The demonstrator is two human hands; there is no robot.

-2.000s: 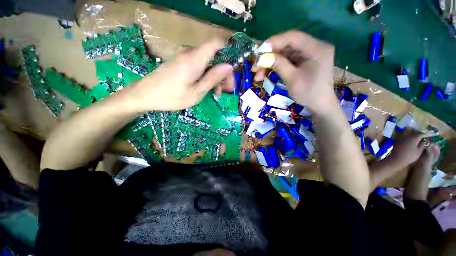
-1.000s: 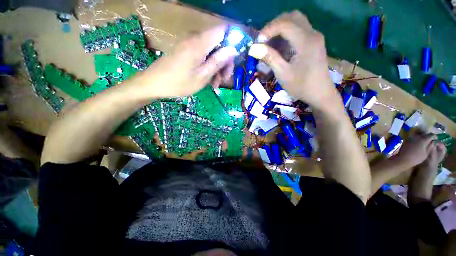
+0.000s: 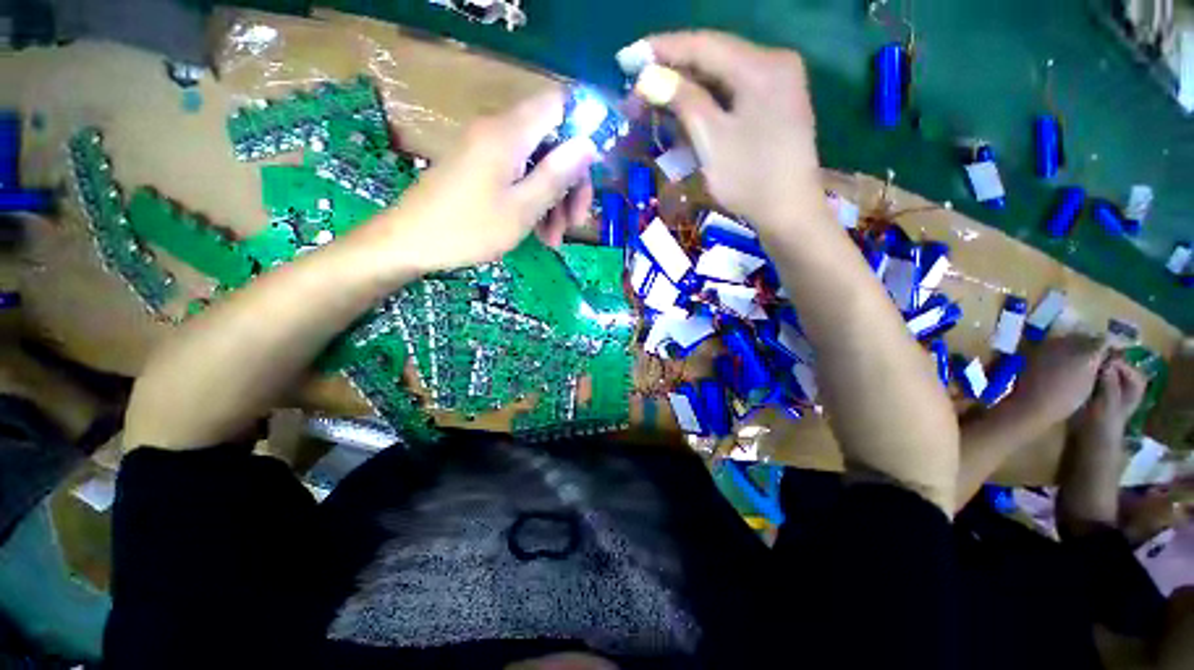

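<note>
My left hand [image 3: 517, 183] pinches a small circuit board [image 3: 592, 121] with a bright glare on it, above the pile. My right hand [image 3: 733, 118] is just right of it, apart from the board, with pale coverings on thumb and fingertip; whether it holds something small cannot be told. Green panel strips [image 3: 458, 334] with silver parts lie heaped under and below my left forearm. Blue battery cells [image 3: 746, 360] with white pads and thin red wires lie heaped below my right hand, on both sides of my right forearm.
A green belt [image 3: 812, 26] runs along the far side with scattered blue cells [image 3: 890, 85]. Clear plastic scraps [image 3: 255, 46] lie at top left. Another person's hands [image 3: 1100, 380] hold a green board at the right edge. More blue cells show at the far left.
My right hand has moved up and left and its fingertips have come away from the board. My left hand has shifted slightly left with the board. The cells on the belt have moved left.
</note>
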